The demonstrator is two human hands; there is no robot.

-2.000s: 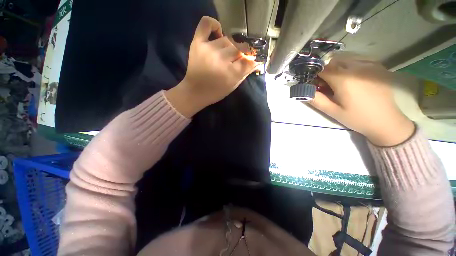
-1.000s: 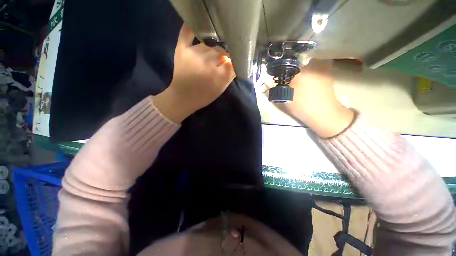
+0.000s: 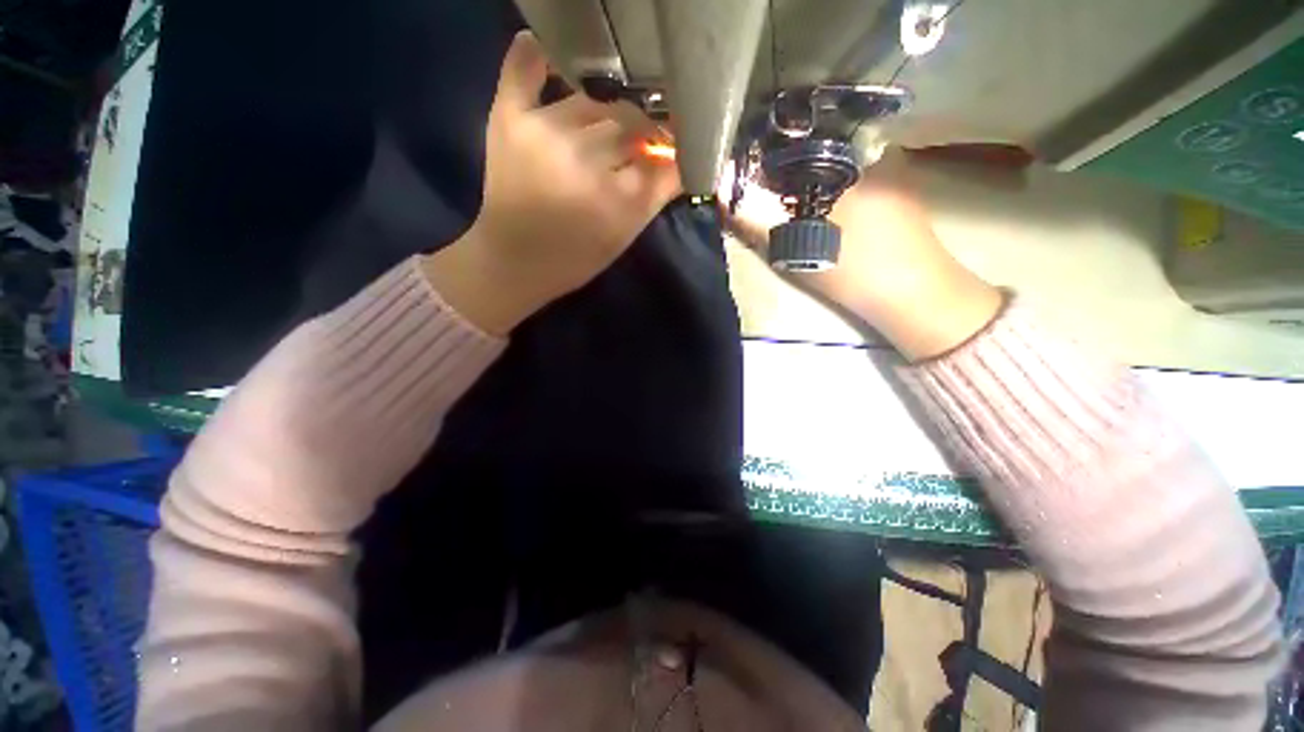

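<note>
A black fabric panel lies over the table's left part and drapes over the lap. The cream sewing machine head stands above it. My left hand rests on the panel left of the needle area, its fingers pinching the fabric edge, lit orange at the tips. My right hand reaches behind the black ribbed knob; its fingertips, near the needle area, are mostly hidden by machine parts, so its grip cannot be told. The needle is hidden behind the head.
The green-edged white table runs across the front. A blue plastic crate stands low at the left. A green machine panel is at the upper right. Tan material with black strips lies below the table.
My right hand has moved left, closer to the needle area, since the oldest frame. My left hand stays at the fabric edge. The view has shifted, moving the machine head left in the picture.
</note>
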